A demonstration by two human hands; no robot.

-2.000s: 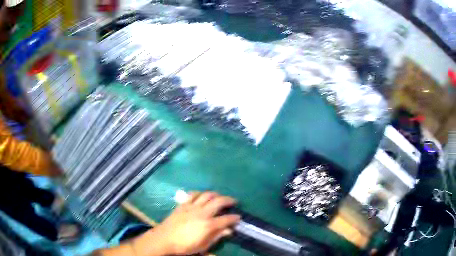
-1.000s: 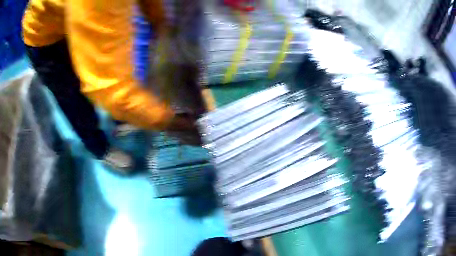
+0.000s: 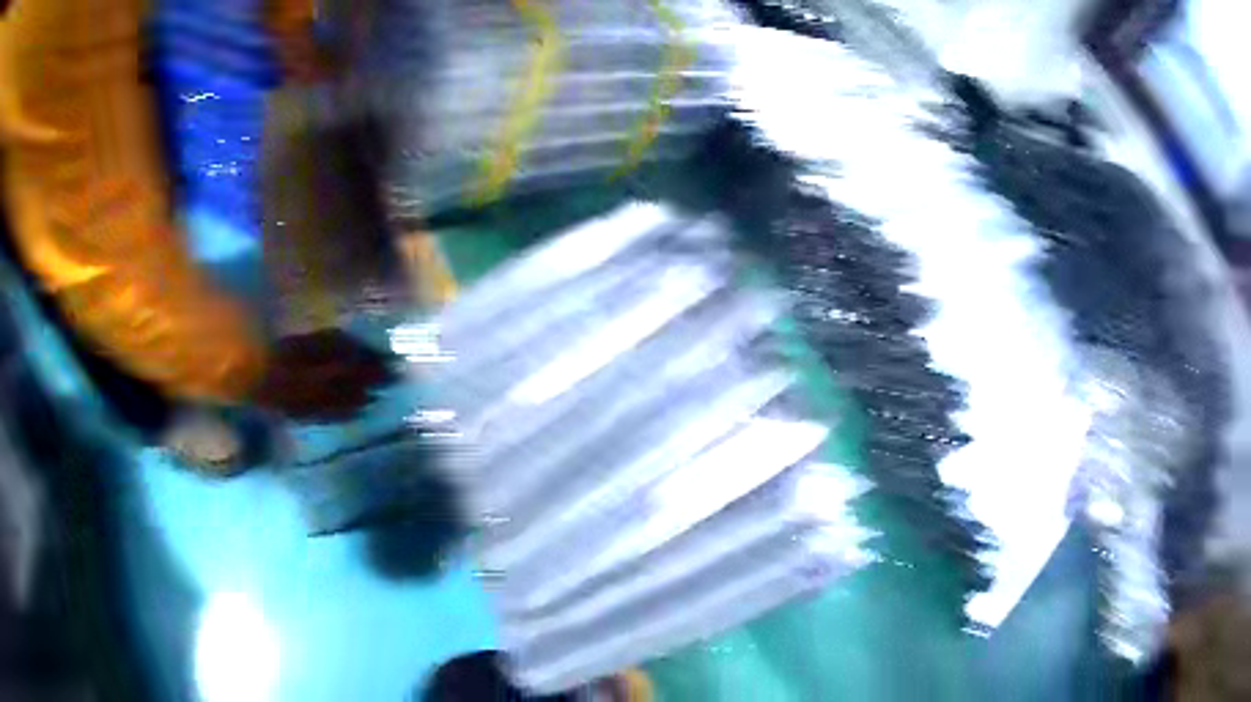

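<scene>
Neither of my hands shows in the picture. Grey aluminium strips (image 3: 617, 453) lie side by side across the green bench (image 3: 782, 658) in front of me, with one end over the bench's left edge. A wide fan of bright white strips with dark ends (image 3: 1015, 370) lies beyond them to the right. The view is blurred, so details of the strip ends cannot be told. A dark rounded shape at the bottom edge, near the lowest grey strips, is too unclear to name.
A wrapped bundle with yellow straps (image 3: 583, 103) lies at the top centre. A person's orange sleeve (image 3: 117, 233) is at the left, beside a blue object (image 3: 213, 124). Clear crumpled plastic (image 3: 1132, 521) lies at the right. The light blue floor (image 3: 329, 617) shows bottom left.
The view has swung from the tray and feeder side to the grey strips and the person in orange. The hand seen earliest is out of view. Lately the scene has shifted left in the picture.
</scene>
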